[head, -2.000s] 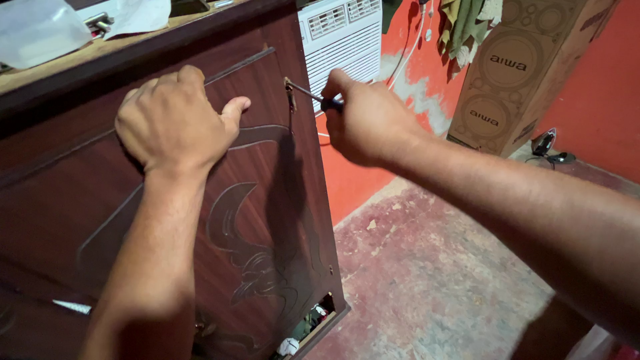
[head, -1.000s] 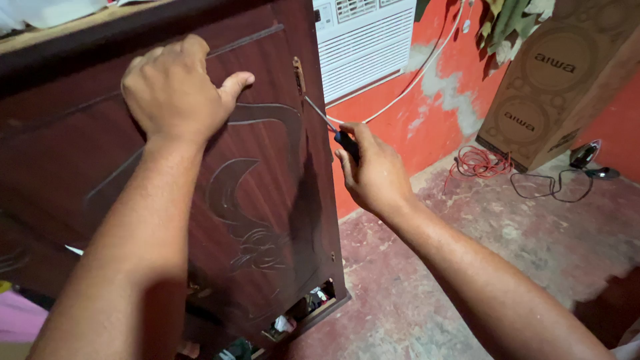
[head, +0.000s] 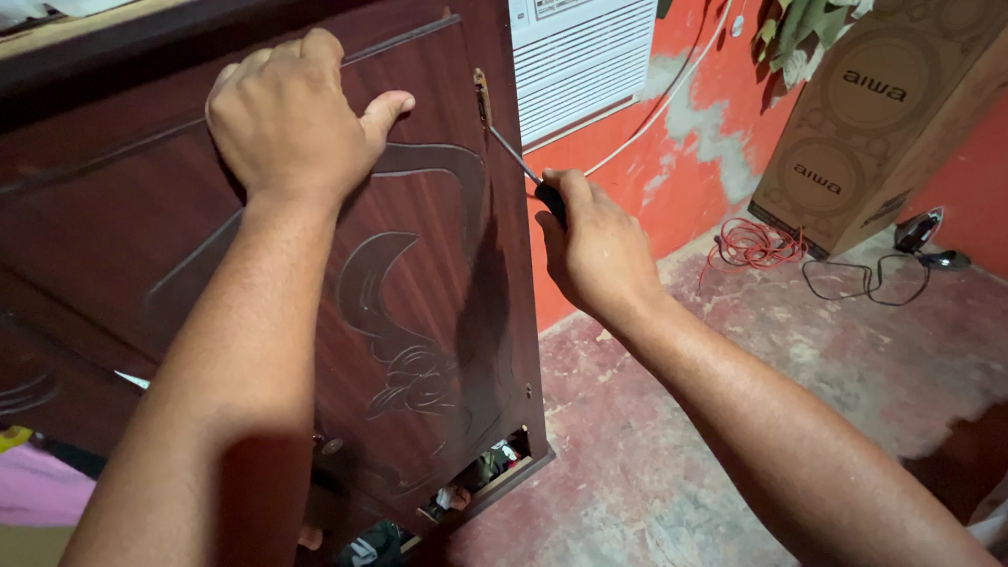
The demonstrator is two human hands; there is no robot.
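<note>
My right hand [head: 602, 244] grips the black handle of a screwdriver [head: 516, 156]. Its metal shaft slants up and left, and the tip meets the lower end of a worn hinge [head: 483, 98] at the upper right edge of a dark wooden cabinet door [head: 417, 291] with carved curves. Spread on the top of the same door, my left hand [head: 287, 118] lies with its thumb pointing right and its fingertips bent over, out of sight; it holds no tool. Lower on the right edge sits a small metal fitting [head: 528, 390].
Right of the cabinet, a white air conditioner [head: 583, 71] is set in the red wall. A tall speaker carton [head: 858, 118], a coiled red cable [head: 756, 242] and a clothes iron [head: 917, 230] with a black cord stand farther right. Items show through a gap at the cabinet's bottom [head: 496, 465].
Two seconds ago the screwdriver tip was near the hinge's upper part; now it is at the lower end, and my right hand is lower. My left hand stays on the door.
</note>
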